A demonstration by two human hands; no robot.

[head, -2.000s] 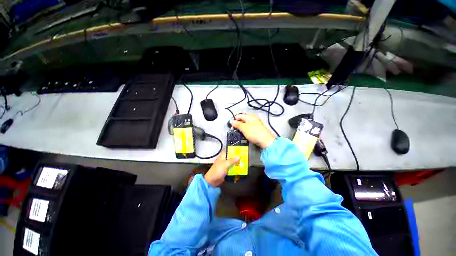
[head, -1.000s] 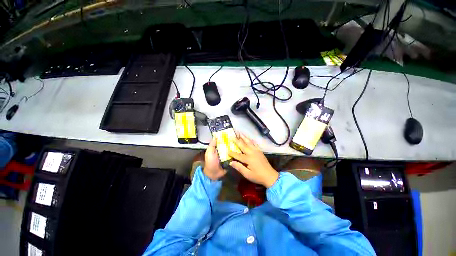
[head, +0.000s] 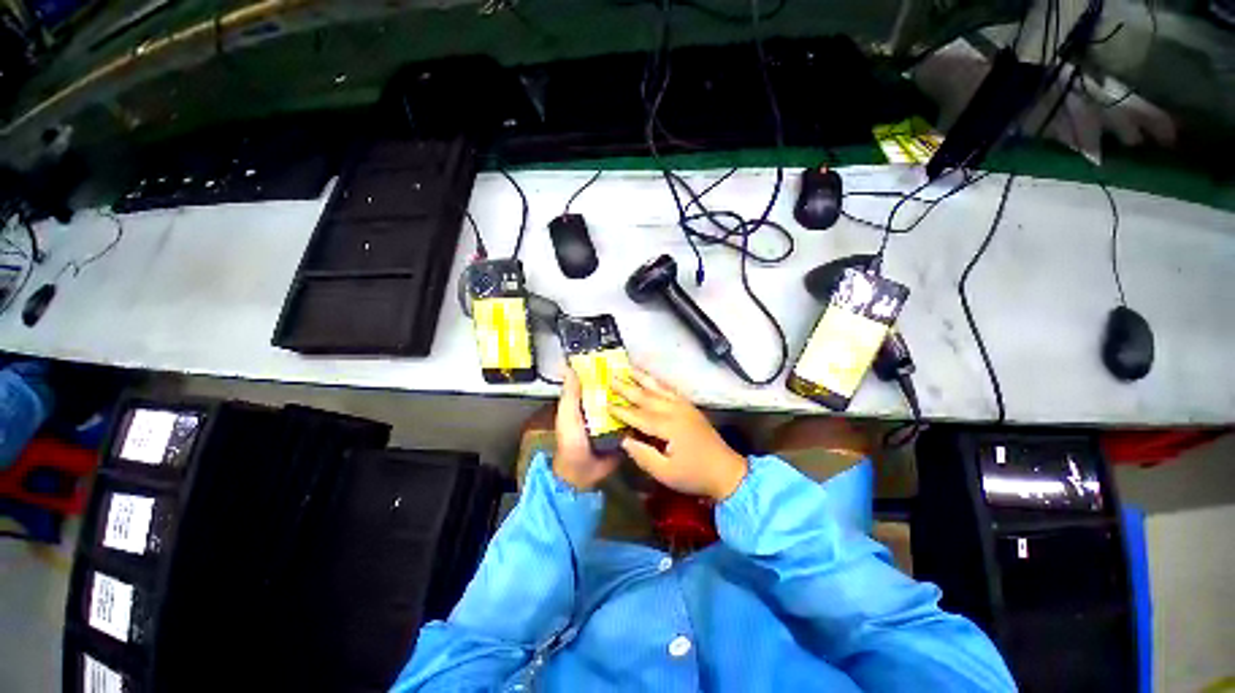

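Observation:
A dark phone unit with a bright yellow sheet on its lower part (head: 596,376) is held at the bench's front edge, its speckled end pointing away from me. My left hand (head: 582,440) grips its left side and lower end. My right hand (head: 675,436) lies with its fingers on the yellow sheet. No cable shows at this phone's top end. A second phone with a yellow sheet (head: 503,322) lies on the bench to the left, with a cable at its top. A third (head: 849,339) lies tilted to the right, also cabled, over a dark scanner.
A black barcode scanner (head: 688,320) lies just beyond the held phone, near loose cables. An empty slotted tray (head: 366,251) is at left. Mice (head: 573,245) (head: 818,198) (head: 1127,343) are on the bench. Trays with white-labelled phones (head: 129,524) stand at lower left, another tray (head: 1070,596) at lower right.
The cable end at the held phone's top was let go between the first two frames, and the phone came off to the left. My right hand moved from its top onto the yellow sheet.

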